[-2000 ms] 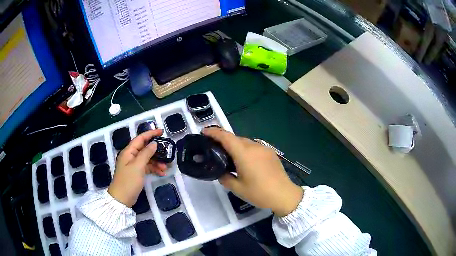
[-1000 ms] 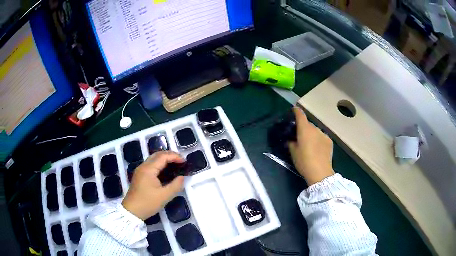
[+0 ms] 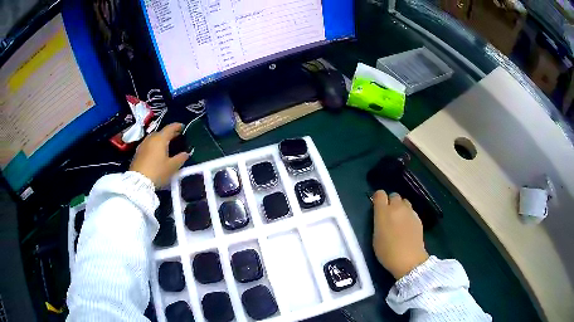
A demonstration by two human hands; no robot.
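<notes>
A large white tray (image 3: 333,236) holds rows of black rounded-square smartwatch bodies, such as one with white marks (image 3: 340,274) at its right. My left hand (image 3: 157,154) is beyond the tray's back edge, its fingers shut on a dark smartwatch body (image 3: 179,145). The white charging puck is hidden there; its thin cable runs up behind. My right hand (image 3: 398,233) rests on the mat right of the tray, just in front of the black barcode scanner (image 3: 406,182). Whether its fingertips hold the tweezers cannot be told.
Two monitors (image 3: 252,38) stand behind the tray. A dark mouse-like object (image 3: 332,88), a green tissue pack (image 3: 377,100) and a clear plastic box (image 3: 415,68) lie behind. A curved wooden board (image 3: 497,151) bounds the right side. A red-and-white item (image 3: 135,122) lies between the monitors.
My left hand has moved from over the tray to behind it, with a smartwatch body. My right hand has let go of the scanner, now lying on the mat, and drawn back.
</notes>
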